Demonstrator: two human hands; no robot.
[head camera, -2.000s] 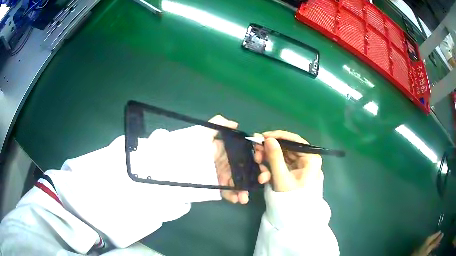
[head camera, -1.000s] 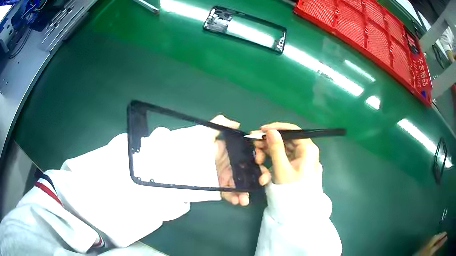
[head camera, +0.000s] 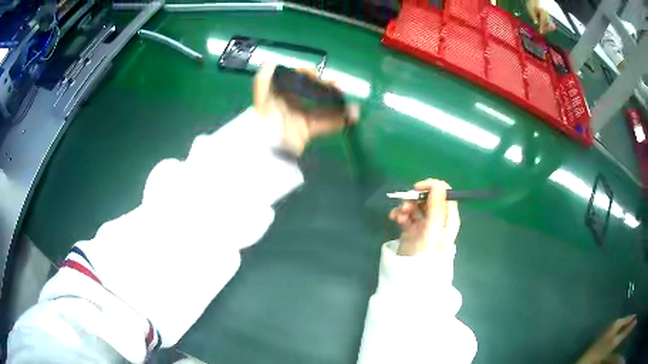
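My left hand (head camera: 295, 106) is blurred by motion and reaches over the upper middle of the green belt (head camera: 298, 263). It holds a phone middle frame (head camera: 312, 92), a dark blurred shape angled away from me. My right hand (head camera: 430, 217) holds black tweezers (head camera: 465, 194) level above the belt, pale tips pointing left and touching nothing. Another phone middle frame (head camera: 226, 54) lies on the belt just behind my left hand, which partly covers it.
A red tray (head camera: 490, 67) lies at the upper right, with a person's hand (head camera: 540, 15) at its far side. A further frame (head camera: 600, 211) lies at the right. Another hand (head camera: 607, 345) shows at lower right. A bent pale rail (head camera: 170, 43) and metal machine (head camera: 78, 78) are at upper left.
My left hand has moved up and away with the held frame, apart from my right hand. My right hand has shifted slightly right. The frames lying on the belt have moved left in view.
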